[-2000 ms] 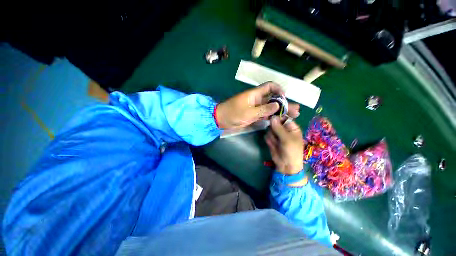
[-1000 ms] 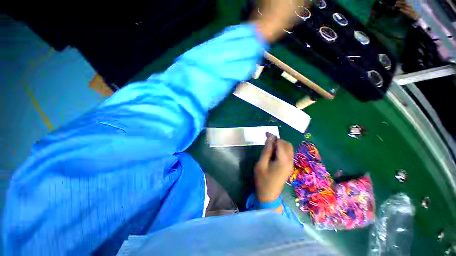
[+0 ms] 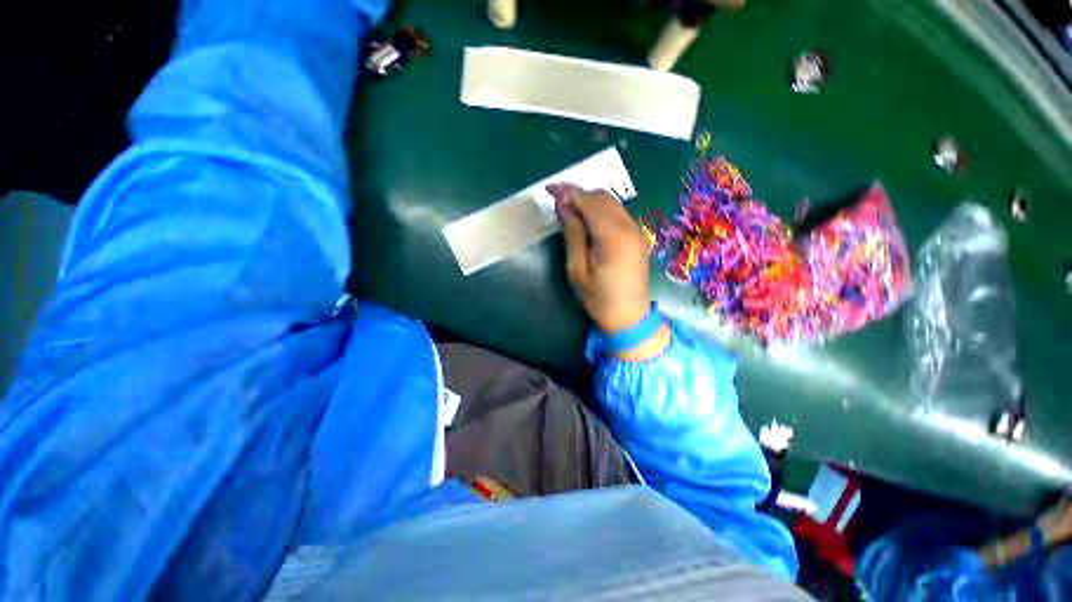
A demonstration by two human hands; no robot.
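My right hand (image 3: 609,261) is over the right part of the lower white strip (image 3: 503,233), with thumb and forefinger close together at its surface. Any small tool between the fingers is too small to tell. A blue band circles the right wrist. The strip lies slanted on the green surface. My left hand is out of the picture; only its blue sleeve (image 3: 253,141) shows, running up past the top edge. No round unit shows in my right hand.
The upper white strip (image 3: 578,89) lies beyond. Tangled coloured loops (image 3: 743,265), a bag of loops (image 3: 864,261) and an empty plastic bag (image 3: 964,306) lie to the right. Small silver units (image 3: 809,71) are scattered. Another person's arm (image 3: 958,564) shows at bottom right.
The view has shifted and turned. My left hand, which held a round unit and then reached to the black tray, has left the picture. My right hand remains at the lower strip, now slanted.
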